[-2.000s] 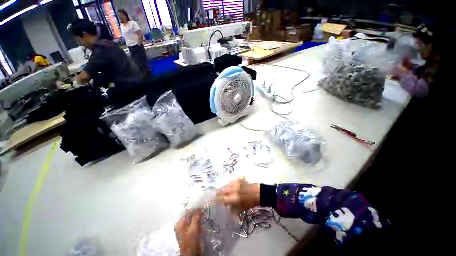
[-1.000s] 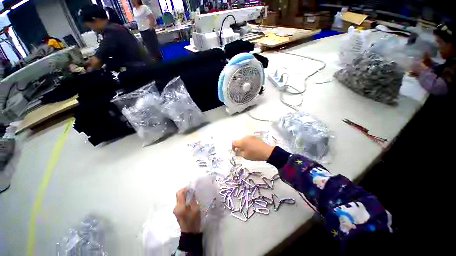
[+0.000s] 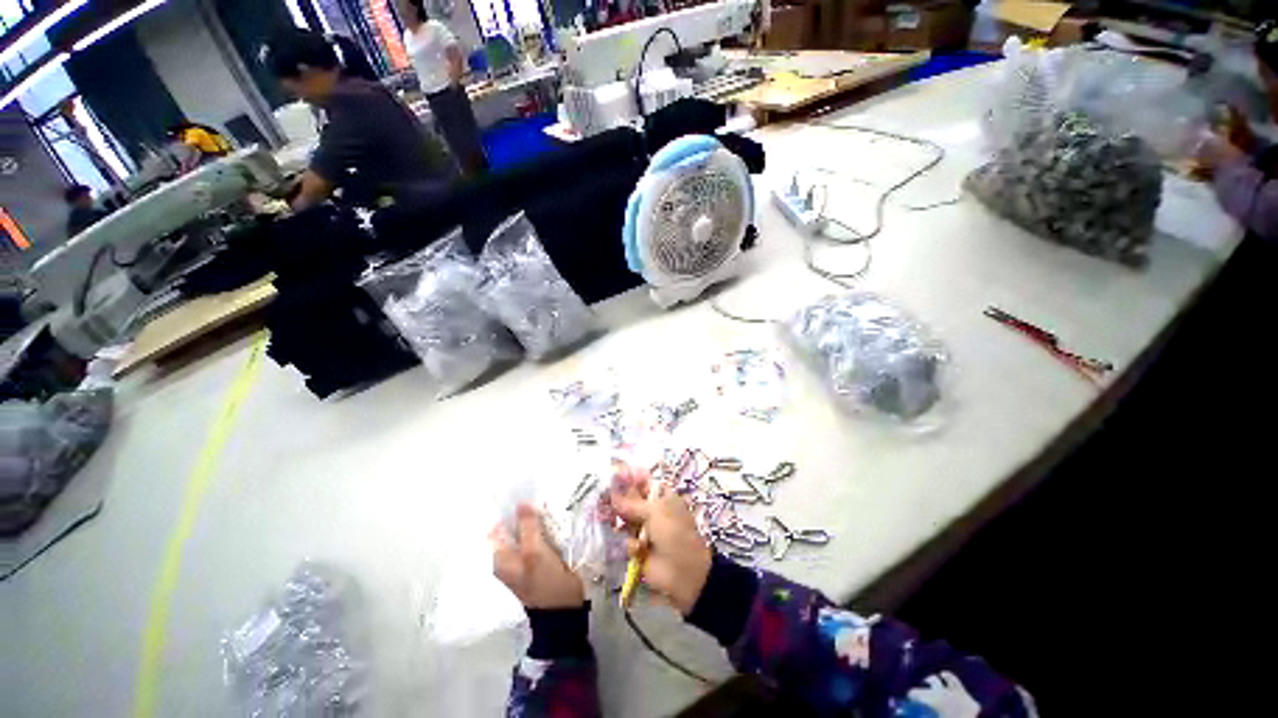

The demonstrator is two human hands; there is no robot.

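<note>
My left hand [image 3: 538,561] holds a clear poly bag [image 3: 596,537] near the front of the off-white table. My right hand [image 3: 664,540] is right beside it, its fingers at the bag; a slim yellow-orange thing [image 3: 634,572] shows under its palm, with a dark thin line below it. A loose pile of metal snap hooks [image 3: 750,505] lies to the right, partly hidden by my right hand. Smaller whitish hardware [image 3: 586,403] is scattered beyond my hands. Pale clear plastic [image 3: 470,589] lies left of my left hand.
Bagged hardware [image 3: 869,358] lies right; another bag [image 3: 297,645] is front left. Two filled bags [image 3: 449,316] lean on black fabric [image 3: 330,309]. A fan [image 3: 690,225], power strip [image 3: 796,204], large sack [image 3: 1072,183] and red-handled tool [image 3: 1048,344] are on the table. People work behind.
My right hand has come back from the scatter to the bag at my left hand, and the yellow-orange thing now shows under it. The view has shifted, showing more of the left side.
</note>
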